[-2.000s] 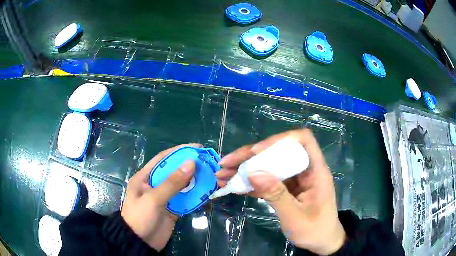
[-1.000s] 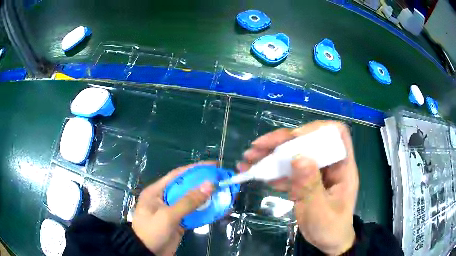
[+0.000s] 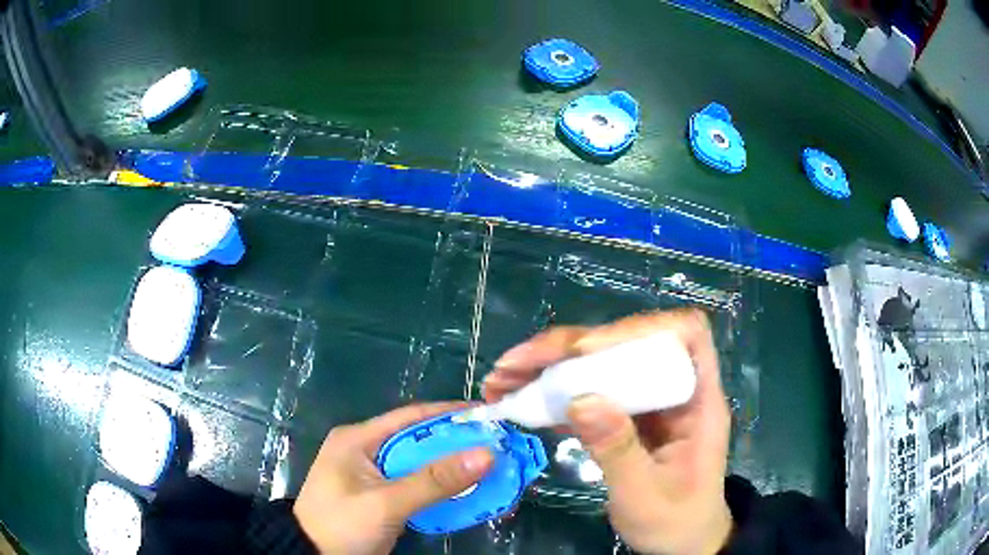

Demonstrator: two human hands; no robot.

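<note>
My left hand (image 3: 380,488) holds a blue plastic housing (image 3: 434,451), open inner side up, with the thumb over its middle and part of its pale ring. The housing's tab points right. My right hand (image 3: 662,455) grips a white squeeze bottle (image 3: 629,379), tilted with its tapered nozzle pointing left. The nozzle tip is at the upper rim of the housing; whether it touches cannot be told. The fingers hide part of the bottle.
White-topped units (image 3: 164,315) stand in a column at left in a clear blister tray (image 3: 247,345). Beyond the blue edge strip (image 3: 412,186), the green conveyor (image 3: 358,65) carries several blue and white units. A dark post (image 3: 46,98) stands at far left. Printed newspaper under clear plastic (image 3: 922,401) lies at right.
The housing has moved down and right and has turned, so its tab now points right. The bottle's nozzle has moved from the lower rim to the upper rim. Both hands keep their hold.
</note>
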